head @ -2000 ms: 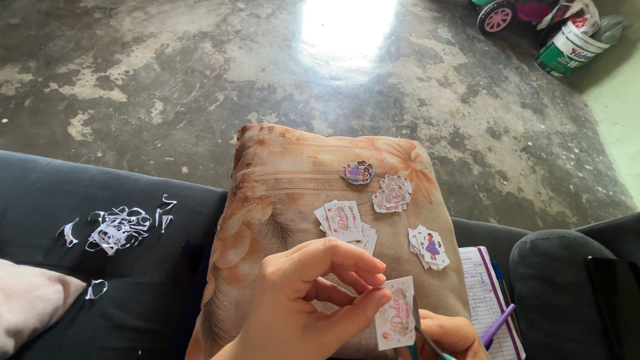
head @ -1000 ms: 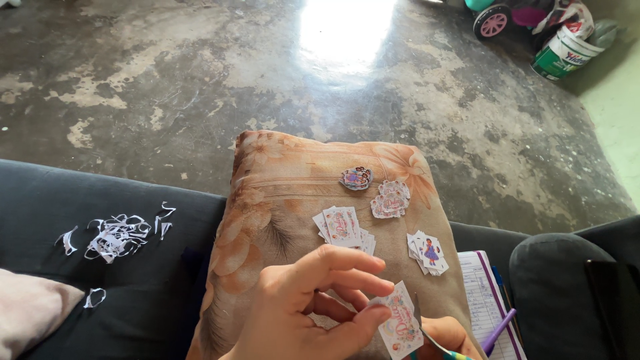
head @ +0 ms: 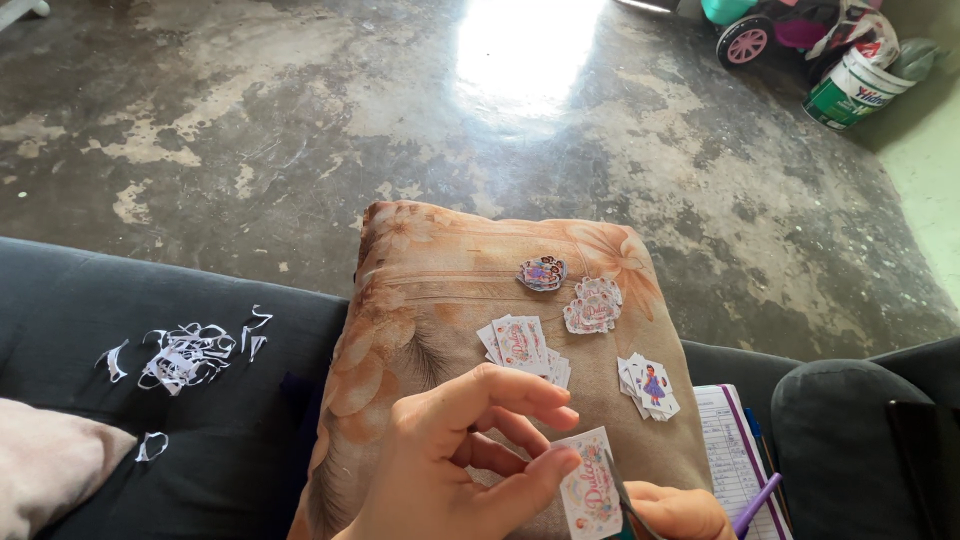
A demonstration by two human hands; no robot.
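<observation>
My left hand pinches a small printed paper card between thumb and fingers, low in the view. My right hand holds scissors, their blades along the card's right edge; the handles are mostly hidden. On the floral cushion lie a fanned stack of rectangular cards, a pile of cut-out lettered pieces, a small pile of cut-out figures and a stack of cards with a doll-like figure.
White paper offcuts lie on the dark sofa at the left, beside a pale pillow. At the right are a written notebook and a purple pen. A bucket and a toy vehicle's wheel are on the floor.
The card has turned in my left hand, tilting one way and then back more upright. The scissors remain at its right side. The piles on the cushion have not moved.
</observation>
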